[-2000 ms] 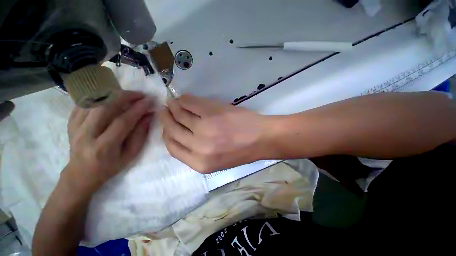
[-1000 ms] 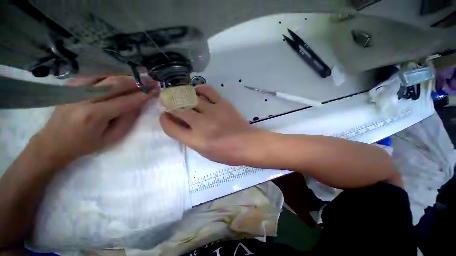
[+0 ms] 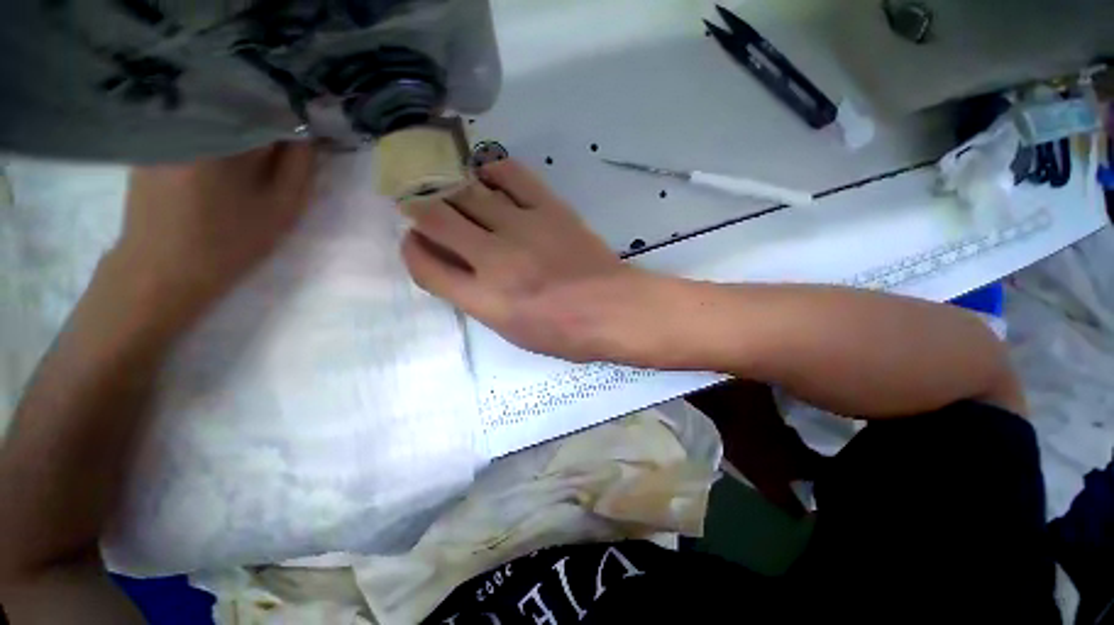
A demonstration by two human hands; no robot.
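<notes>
A white, slightly crinkled fabric piece point(image 3: 330, 366) lies on the table left of the measuring scale and hangs over the front edge. My left hand point(image 3: 226, 202) lies on the fabric, its fingertips hidden under the sewing machine head point(image 3: 244, 73). My right hand point(image 3: 525, 263) rests at the fabric's right edge, fingers bent, fingertips partly behind the ribbed beige knob point(image 3: 422, 161). Whether either hand pinches the cloth is hidden. The needle and presser foot are not visible.
Black thread snips point(image 3: 776, 67) and a white-handled awl point(image 3: 745, 187) lie on the machine bed. A printed ruler tape point(image 3: 953, 256) runs along the front. Black-handled scissors point(image 3: 1048, 161) lie at the right end beside white cloth. Cream crumpled pieces point(image 3: 574, 482) lie over my lap.
The view has shifted, bringing the snips and scissors into sight. My left hand has moved forward and further under the machine head. My right hand stays by the fabric's right edge.
</notes>
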